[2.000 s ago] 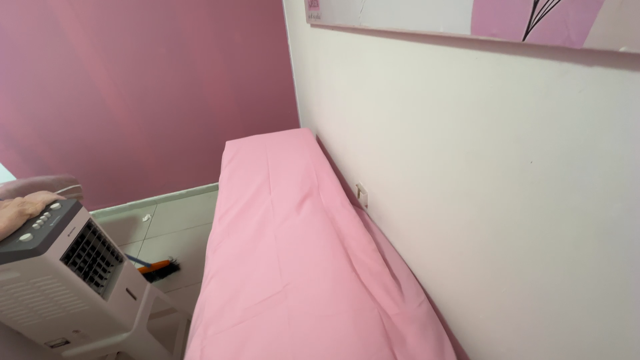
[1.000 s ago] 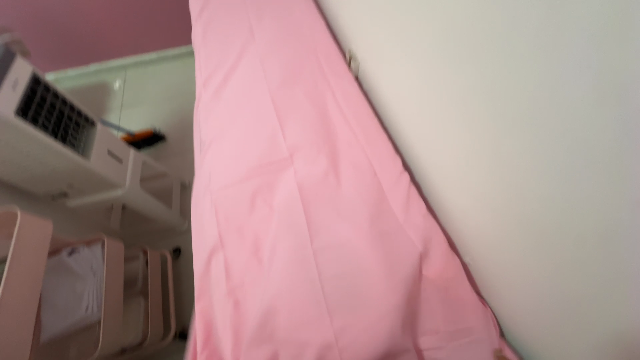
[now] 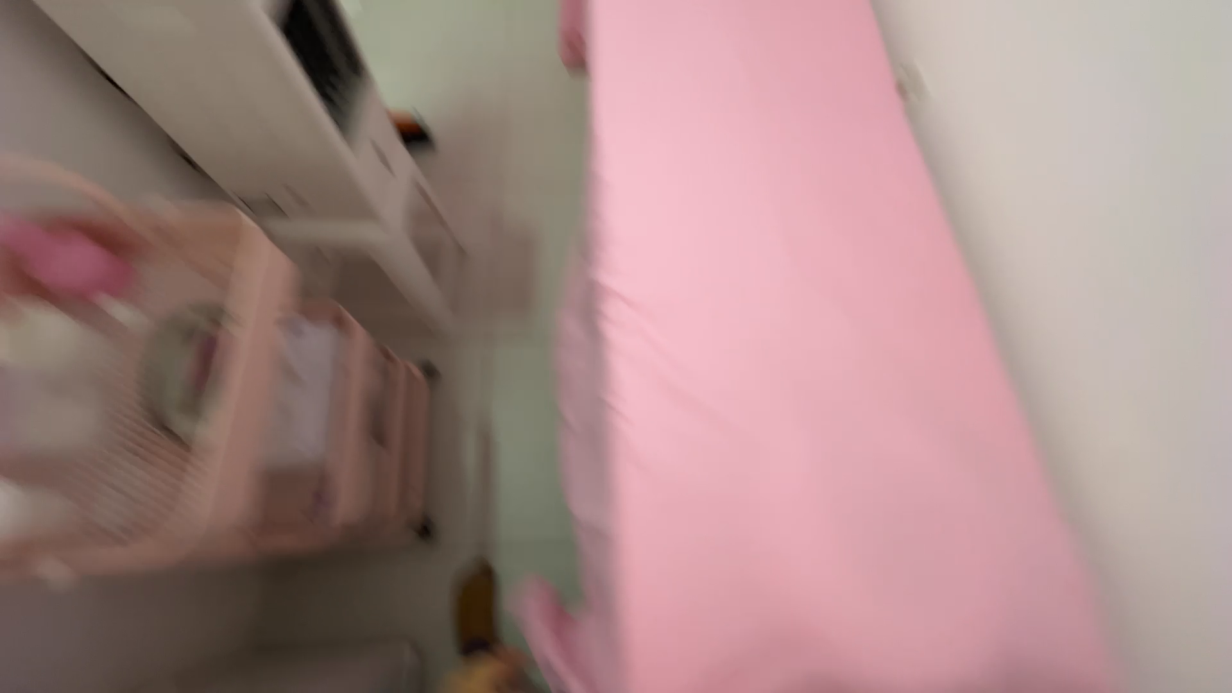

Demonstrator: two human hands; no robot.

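Note:
A pink cloth cover (image 3: 799, 318) lies along a long, narrow surface beside the wall. Its left side hangs down with small creases, and a fold of pink cloth (image 3: 553, 626) sticks out low on that side. Neither of my hands can be made out. At the bottom edge, a blurred yellowish shape lies below a brown one; what they are cannot be told. The frame is strongly blurred.
Left of the cover stands a pink wheeled trolley (image 3: 255, 385) with tiers holding blurred items. Beyond it is a white air cooler (image 3: 231, 106) on a stand. An orange and black brush head (image 3: 414, 130) lies on the floor. The pale wall (image 3: 1107, 289) borders the right side.
The view has swung down and towards the trolley. A hand rested on top of the air cooler two seconds ago; it is not seen now.

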